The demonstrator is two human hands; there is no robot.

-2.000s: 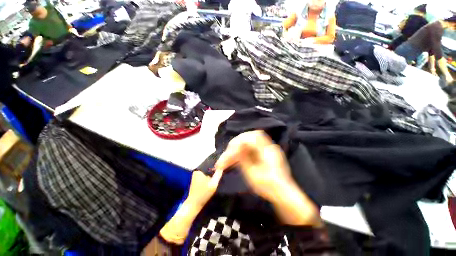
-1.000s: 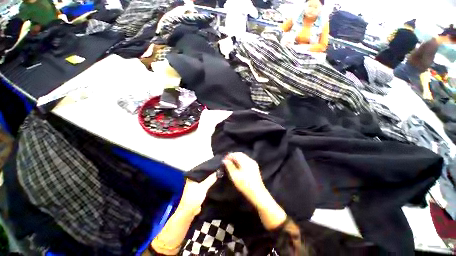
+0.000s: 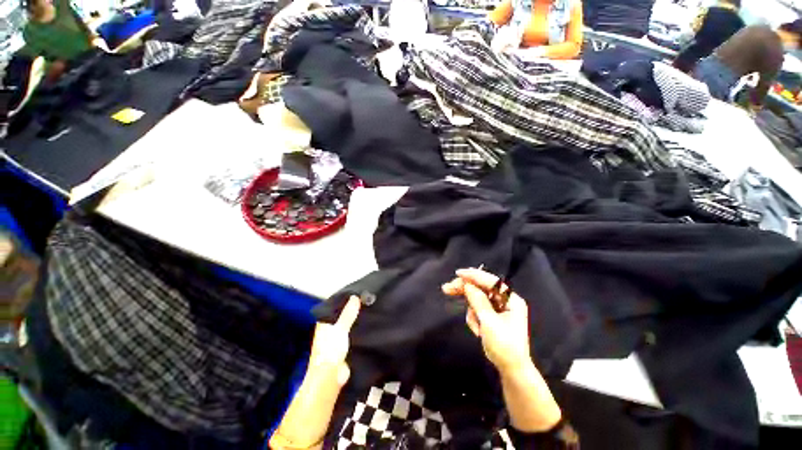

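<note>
A black garment (image 3: 457,237) lies heaped on the white table and over the lap. My left hand (image 3: 337,332) pinches a flap of it at its left end. A small grey button (image 3: 368,299) lies on the cloth just beside my left fingertips. My right hand (image 3: 495,321) is raised over the garment, to the right of the button, with thumb and fingertips together. A thin light glint shows at its fingertips, perhaps a needle. Something dark and brown, possibly scissors, sits against the fingers. No thread can be made out.
A red-rimmed tray (image 3: 299,235) with many dark buttons and a shiny plastic bag (image 3: 324,174) stands on the white table (image 3: 211,237). Plaid cloth (image 3: 519,97) is heaped behind. More plaid cloth (image 3: 123,325) hangs at the lower left by blue edges. Several people sit at the back.
My right hand has moved right, away from the button and my left hand. The flap under my left hand now lies more open, with the button in plain view.
</note>
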